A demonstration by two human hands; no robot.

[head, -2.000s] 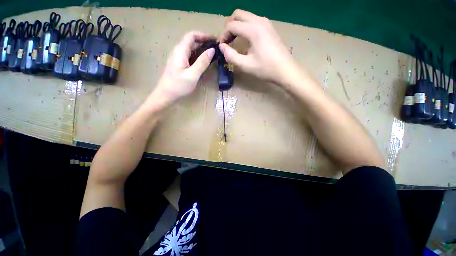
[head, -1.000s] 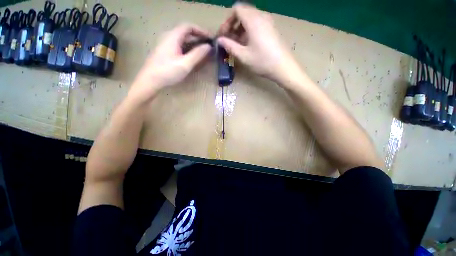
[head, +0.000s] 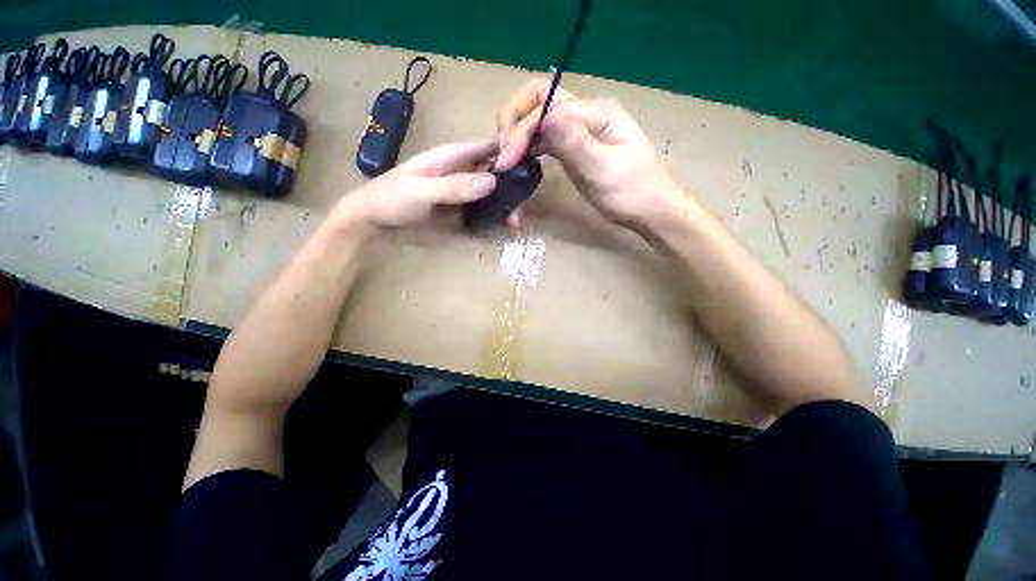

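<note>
My left hand (head: 437, 182) holds a black power bank (head: 506, 195) by its side near the bench's middle. My right hand (head: 591, 148) has its fingers on the same unit's upper end, at the base of its black cable (head: 565, 55). The cable sticks up and away, past the bench's far edge. My fingers hide part of the unit and the cable base. A looped unit (head: 386, 131) lies alone on the cardboard, left of my left hand, with its cable loop pointing away.
A row of looped units (head: 244, 142) stands at the left. A cluster of straight-cable units (head: 952, 263) stands at the right. The cardboard bench cover (head: 613, 306) has shiny tape on it. A green conveyor belt (head: 727, 68) runs beyond. Small tan pieces (head: 184, 370) show below the bench edge.
A looped unit now lies by itself left of my hands. The unit whose cable pointed towards me is gone from its spot. My hands now hold a unit with its cable pointing away.
</note>
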